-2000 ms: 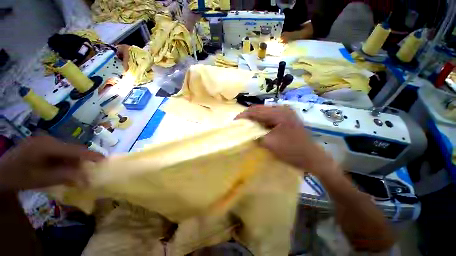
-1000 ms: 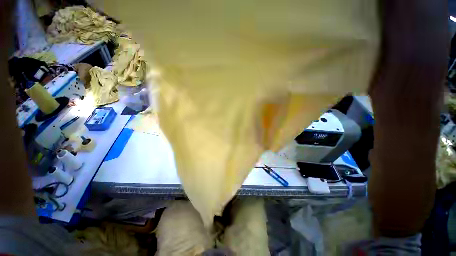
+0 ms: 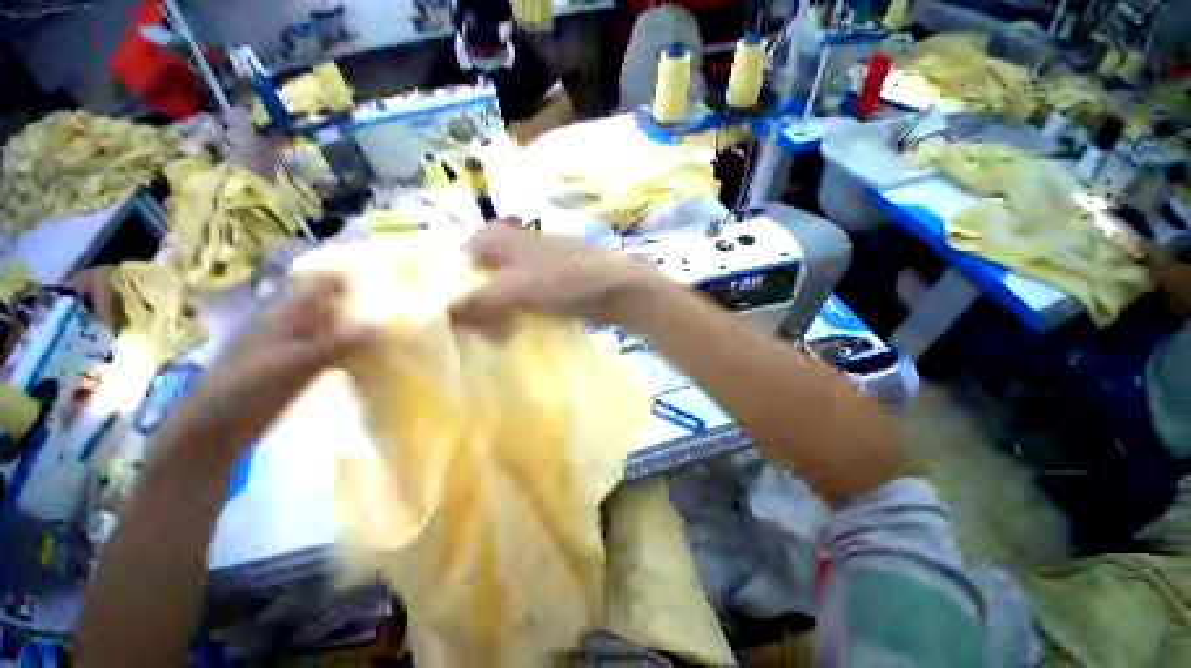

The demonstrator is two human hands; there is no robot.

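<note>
A pale yellow garment piece (image 3: 483,483) hangs from both hands in front of me, over the table edge and towards my lap. My left hand (image 3: 307,326) pinches its upper edge at the left. My right hand (image 3: 529,274) grips the upper edge at the right, close to my left hand. The cloth between the hands is brightly lit and blurred. The white sewing machine head (image 3: 751,268) stands behind my right forearm and is partly hidden by it.
Blue thread snips (image 3: 678,415) lie on the white table (image 3: 281,502). A dark phone (image 3: 849,350) lies at the table's right. Yellow thread cones (image 3: 671,85) stand behind. Yellow cloth heaps (image 3: 79,170) lie at the left. A person (image 3: 503,65) sits across. Another table (image 3: 953,242) is at the right.
The cloth, earlier raised high and spread wide across the view, is now lower and bunched. My hands have come closer together. The view has turned to the right.
</note>
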